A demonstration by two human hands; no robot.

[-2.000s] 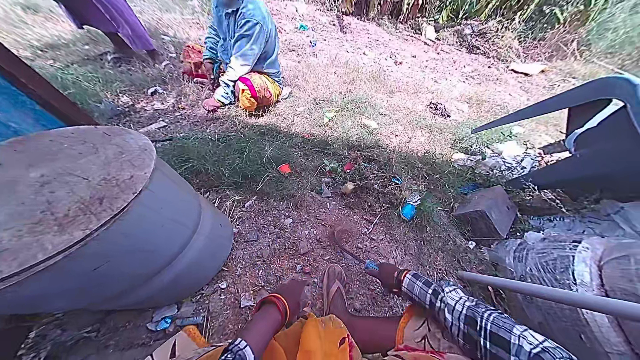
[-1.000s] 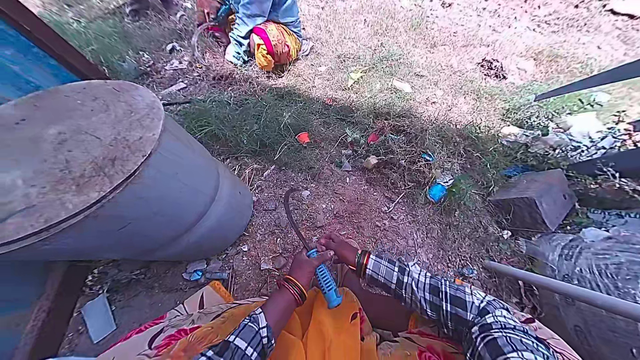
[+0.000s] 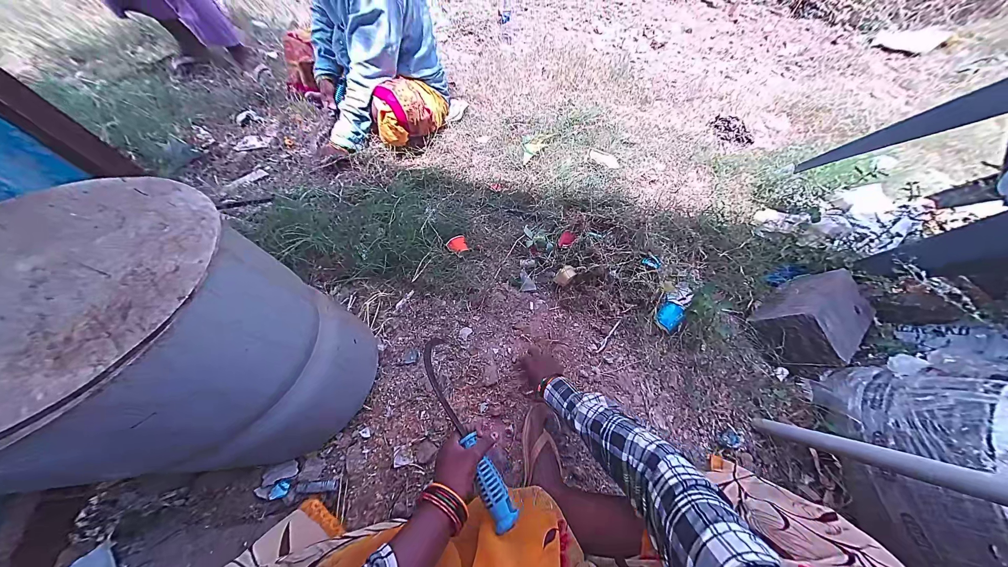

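A sickle with a curved dark blade and a blue ribbed handle (image 3: 494, 492) is held in my left hand (image 3: 463, 465), low in the centre, its blade pointing up and away. My right hand (image 3: 540, 367) reaches forward to the bare, littered soil and touches or nearly touches it; its fingers are partly hidden and blurred, so I cannot tell whether they hold anything. Beyond it lie dry grass and weeds (image 3: 630, 236), with a small orange cup (image 3: 457, 244), a red scrap (image 3: 566, 239) and a blue crumpled wrapper (image 3: 670, 316). My sandalled foot (image 3: 542, 449) is between my hands.
A large grey drum (image 3: 276, 370) with a flat lid stands close on the left. At the right are a stone block (image 3: 815, 315), a grey pole (image 3: 882, 458), a plastic-wrapped bundle (image 3: 929, 417) and a dark chair part. A person (image 3: 386, 71) crouches ahead; another person's legs show behind.
The sickle was in my right hand, then at both hands; now my left hand alone holds it. My right hand has moved forward to the ground.
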